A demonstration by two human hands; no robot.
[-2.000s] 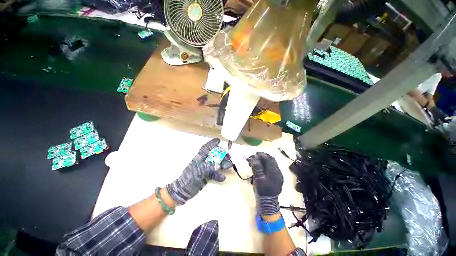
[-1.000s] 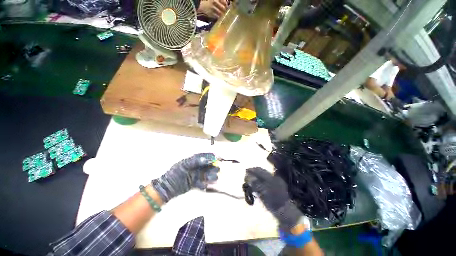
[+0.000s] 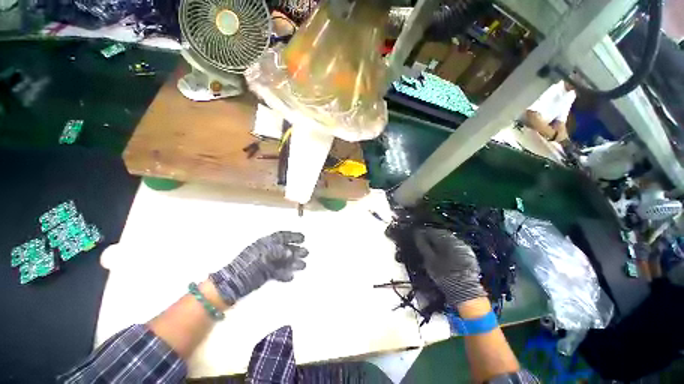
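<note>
My left hand point(image 3: 264, 264), in a grey striped glove, is over the cream-white work board point(image 3: 337, 300), fingers apart and curved, with nothing seen in it. My right hand point(image 3: 448, 266), in a dark glove, lies on the black cable pile point(image 3: 491, 247) at the right; its fingertips are hard to make out against the cables, so a grip cannot be told. The white soldering nozzle point(image 3: 309, 161) points down above the board, ahead of my left hand. Several green circuit boards point(image 3: 64, 225) lie in a group on the black mat at the left.
A wooden platform point(image 3: 202, 150) behind the board holds a small fan point(image 3: 225, 34) and a yellow-handled tool point(image 3: 346, 167). A clear plastic bag point(image 3: 559, 262) lies right of the cables. A metal post point(image 3: 480, 120) slants across the right. A board tray point(image 3: 435, 94) and a person point(image 3: 553, 112) are beyond.
The circuit board and cable seen earlier at my hands are no longer in my left hand, which has opened. My right hand has moved right onto the cable pile. The camera view has shifted right.
</note>
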